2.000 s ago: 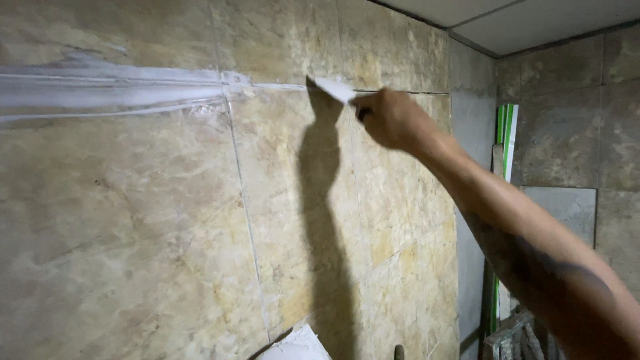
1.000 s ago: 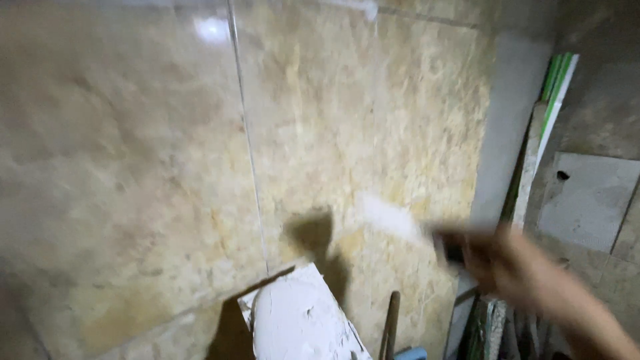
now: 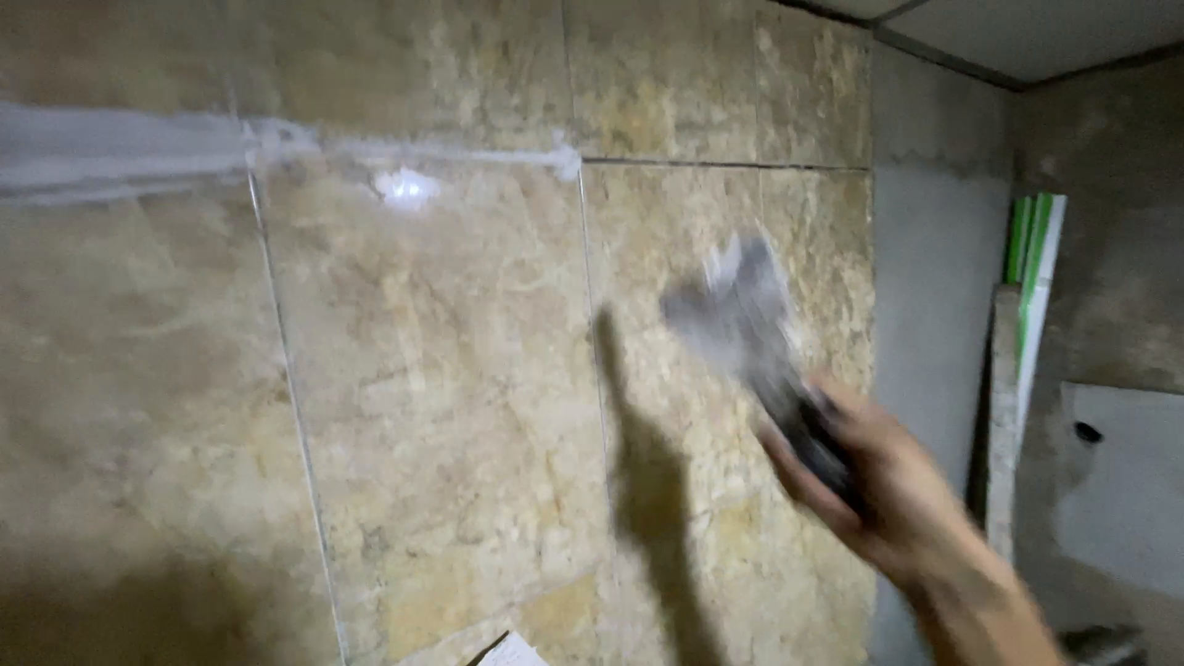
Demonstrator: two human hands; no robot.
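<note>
My right hand (image 3: 860, 481) is closed around the dark handle of a putty knife (image 3: 740, 296), whose blurred blade points up and left in front of the tiled wall (image 3: 444, 370). Whitish paste (image 3: 120, 153) is smeared along the horizontal joint at the upper left, thinning towards a vertical joint near the middle. Right of that, the joint (image 3: 684, 163) shows as a dark line. A corner of a white-coated board (image 3: 511, 652) shows at the bottom edge; what supports it is hidden. My left hand is out of view.
Green and white strips (image 3: 1036, 268) lean in the corner beside a narrow board (image 3: 1003, 416). A grey panel with a dark hole (image 3: 1124, 481) is on the right wall. Ceiling panels (image 3: 962, 37) meet the walls above.
Paste now covers the joint as far as the middle vertical joint, where it was thinner two seconds ago. The knife has come away from the joint. The view dipped and rose again.
</note>
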